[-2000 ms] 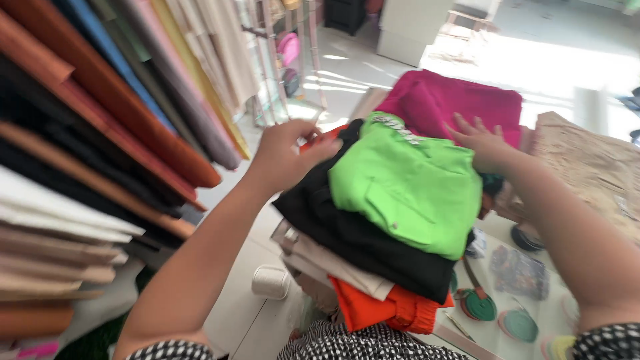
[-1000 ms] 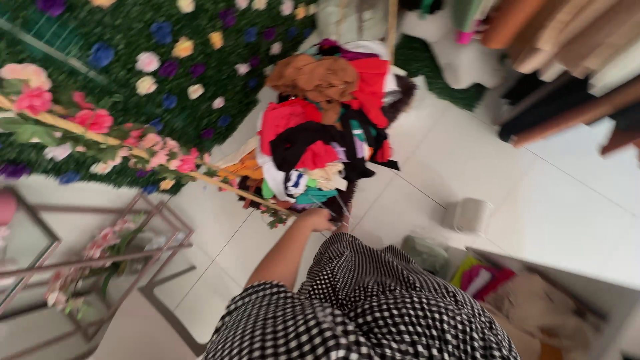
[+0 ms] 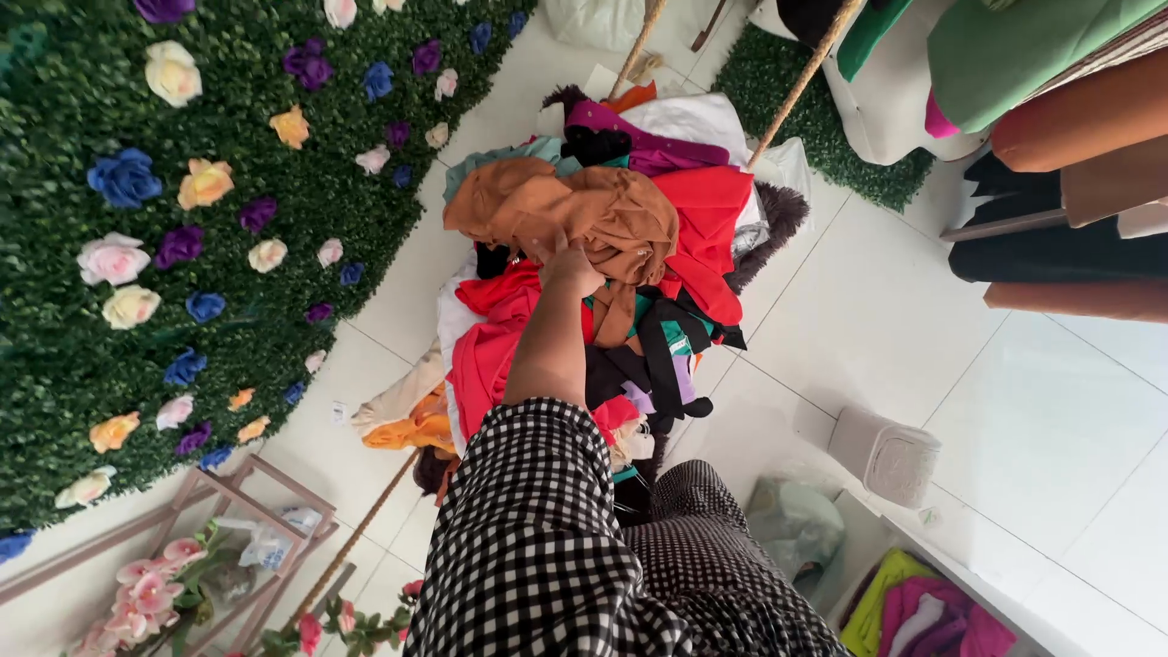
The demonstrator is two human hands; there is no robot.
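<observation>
My left hand [image 3: 570, 266] reaches up from the bottom of the head view and grips a fold of a crumpled brown cloth [image 3: 584, 205]; its fingertips are partly hidden in the folds. The cloth lies on top of a heap of garments. Red fabric [image 3: 716, 228] is right of it, and a red garment [image 3: 493, 351] lies beside my forearm. Black straps or strips [image 3: 662, 351], purple fabric [image 3: 648, 146] and white fabric [image 3: 698, 119] show in the same heap. My right hand is out of view.
Ropes [image 3: 803, 82] rise at the heap's far side. A flower-studded artificial hedge [image 3: 228, 228] stands left, a metal frame [image 3: 301, 506] lower left. Fabric rolls [image 3: 1086, 109] jut in upper right; a small bin [image 3: 883, 456] and a box of clothes [image 3: 949, 602] are lower right.
The view has swung from the stacked folded garments to the heap. My left hand has moved up from the heap's near edge onto the brown cloth. My right hand has left view.
</observation>
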